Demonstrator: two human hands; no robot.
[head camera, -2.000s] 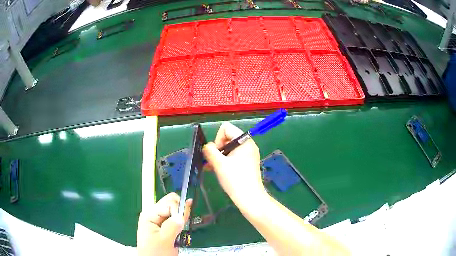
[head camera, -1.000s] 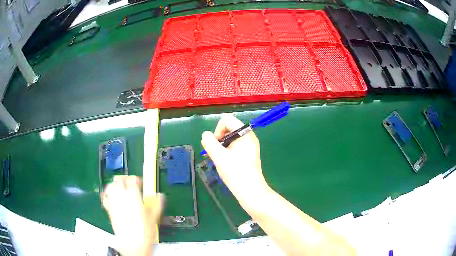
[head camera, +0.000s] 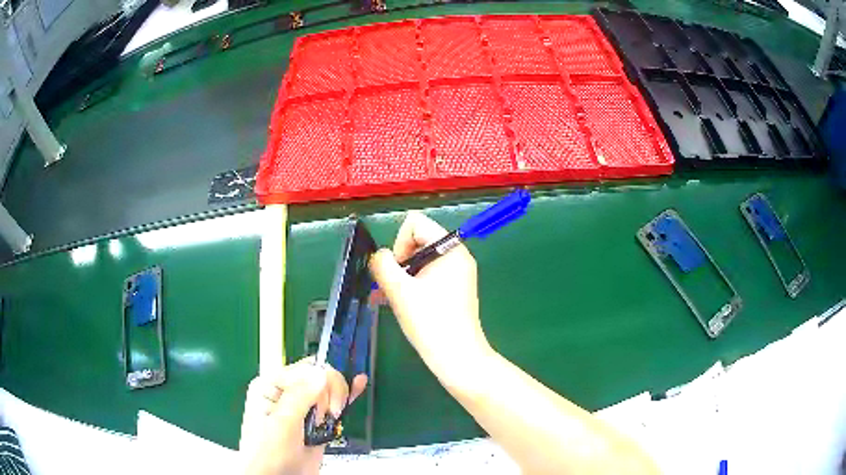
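My left hand (head camera: 289, 408) grips the lower end of a phone middle frame (head camera: 341, 306) and holds it up on edge, so it looks like a thin dark bar. My right hand (head camera: 434, 301) holds a marker pen (head camera: 464, 234) with a blue cap on its rear end. The pen's other end is at the frame's right side, mostly hidden by my fingers. Another frame (head camera: 367, 408) lies on the green belt (head camera: 547, 325) behind the held one and is partly hidden.
A yellow-white strip (head camera: 273, 288) crosses the belt by my left hand. One frame (head camera: 145, 325) lies at left, two (head camera: 691, 269) at right. Beyond are a red tray (head camera: 464, 181), a black tray (head camera: 714, 93) and a second belt (head camera: 176, 130). A white edge (head camera: 195, 441) is nearest.
My left hand has come from the belt at left and now holds a frame upright at my right hand. The frames at right have shifted; my right hand keeps the pen in about the same place.
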